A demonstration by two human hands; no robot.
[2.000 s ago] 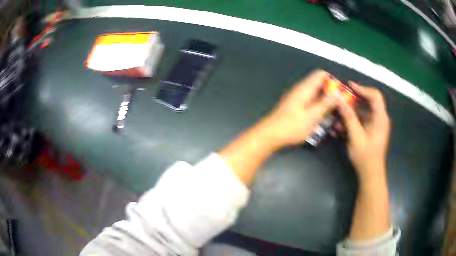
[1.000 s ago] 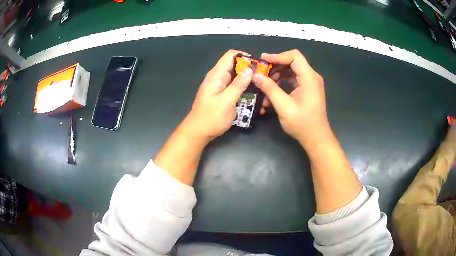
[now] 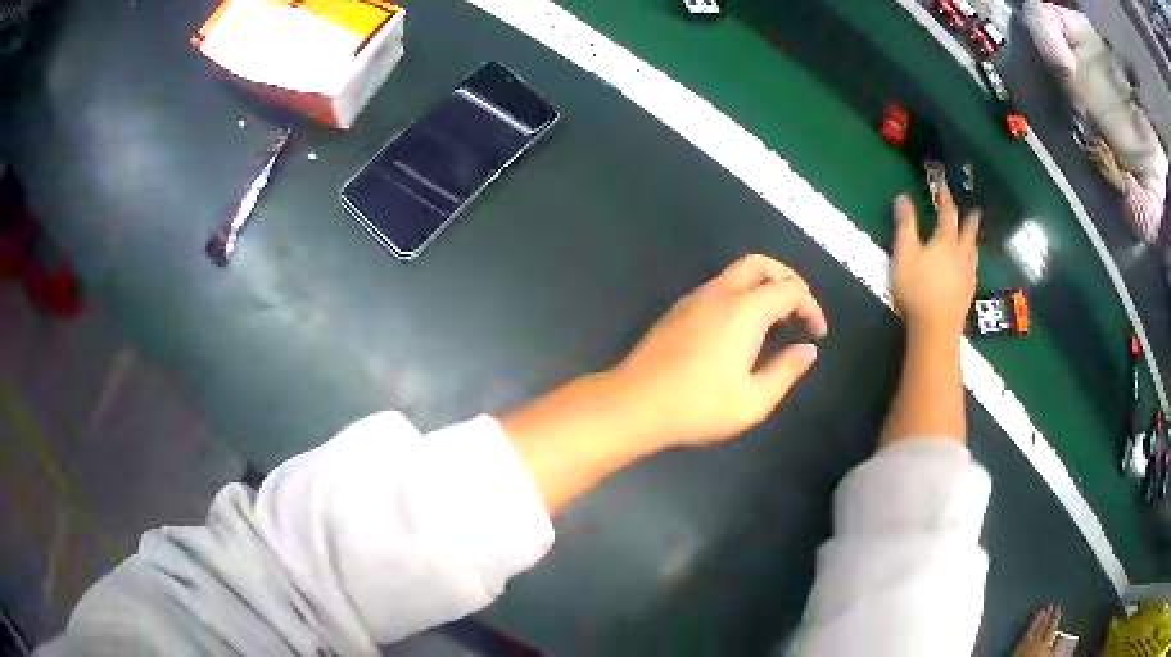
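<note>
My left hand is over the dark green bench, empty, its fingers curled and apart from the thumb. My right hand reaches over the white edge strip onto the green belt, its fingers spread. A black unit with a pale part lies on the belt at its fingertips; whether they touch is unclear. An orange-red part lies just beyond, to the upper left. A unit with a black-and-white body and orange end lies on the belt to the right of my right wrist.
A black phone lies on the bench at the upper left. A white and orange carton and a slim dark item are left of it. More units lie along the belt's far side. A person is at the upper right; another hand shows at the lower right.
The unit with the orange part has left my hands. My hands have separated, and my right hand has moved out over the belt. The view has turned towards the right.
</note>
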